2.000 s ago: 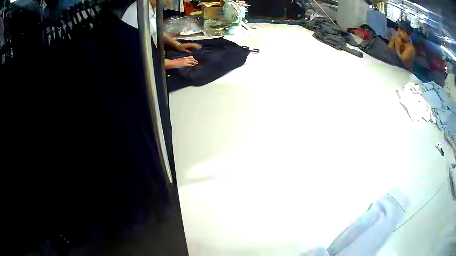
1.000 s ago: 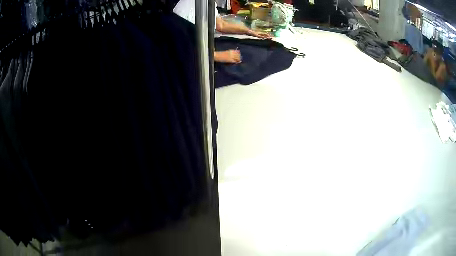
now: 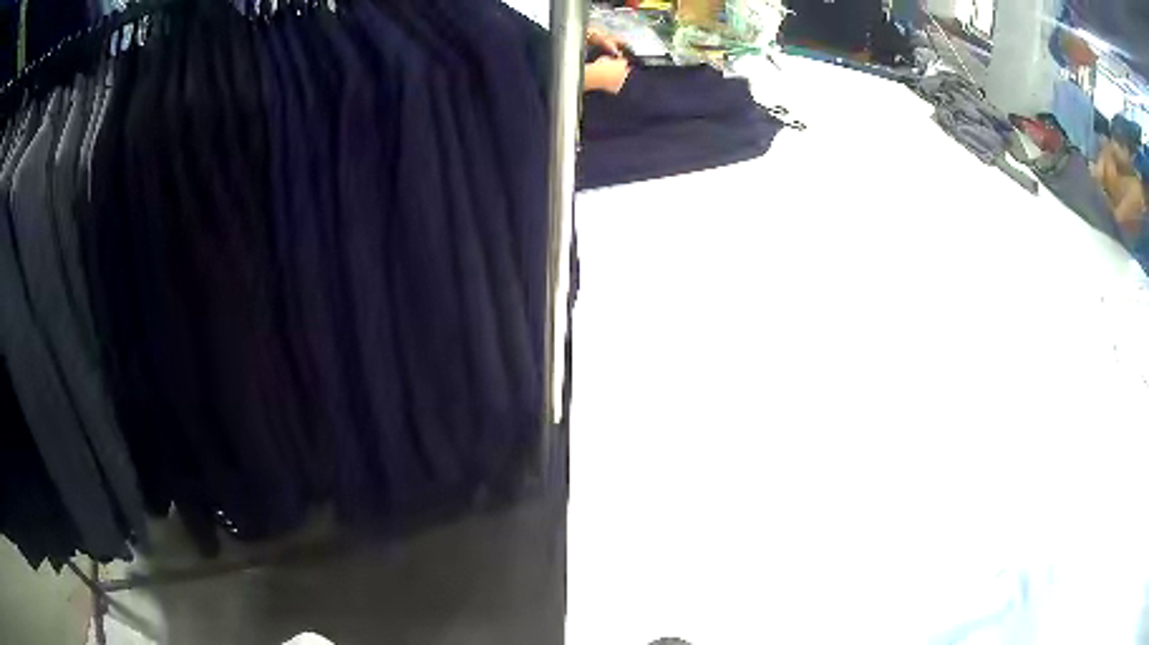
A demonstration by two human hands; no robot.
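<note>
Neither of my hands can be made out. A pale blue garment (image 3: 995, 615) lies on the white table (image 3: 832, 378) at the bottom right, washed out by glare. Dark navy and grey suit jackets (image 3: 365, 277) hang packed on the garment rack at the left, beside the shiny metal upright (image 3: 563, 227). A small dark shape and a small white shape show at the bottom edge; I cannot tell what they are.
Another person's hand (image 3: 607, 69) is at a dark garment (image 3: 680, 124) at the table's far left. Crumpled grey garments (image 3: 977, 120) lie along the far edge. A person (image 3: 1119, 176) is at the far right. A rack foot (image 3: 98, 586) stands low at the left.
The view has turned left, so more of the hanging jackets shows and the table sits further right. The other person's hands have moved on the dark garment, which now looks folded or bunched.
</note>
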